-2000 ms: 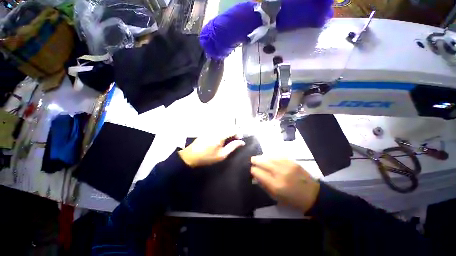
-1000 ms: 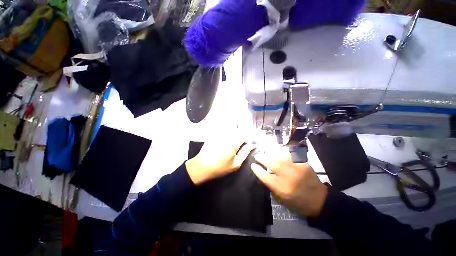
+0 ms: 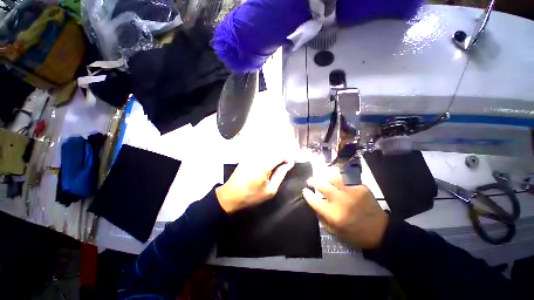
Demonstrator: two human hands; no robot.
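Observation:
A black fabric panel (image 3: 269, 225) lies on the table in front of the needle area of the white sewing machine (image 3: 410, 64). My left hand (image 3: 252, 184) lies on the panel's upper left part, thumb and fingers apart. My right hand (image 3: 348, 214) is at the panel's upper right edge, fingertips on the fabric close to the presser foot. Glare hides the needle and the exact fingertip contact. Narrow black fabric pieces (image 3: 401, 181) lie right of my right hand, partly under the machine head.
A flat black square of fabric (image 3: 137, 190) lies at left. Scissors (image 3: 492, 212) lie at right. A crumpled black pile (image 3: 175, 82) is behind. A grey oval disc (image 3: 237, 105) and purple fluffy roll (image 3: 257, 35) are by the head. A blue bundle (image 3: 79, 167) lies far left.
Since two seconds ago the view has shifted closer to the machine. The panel has moved forward toward the needle, and its near edge has drawn up from the table's front edge. Both hands remain on it.

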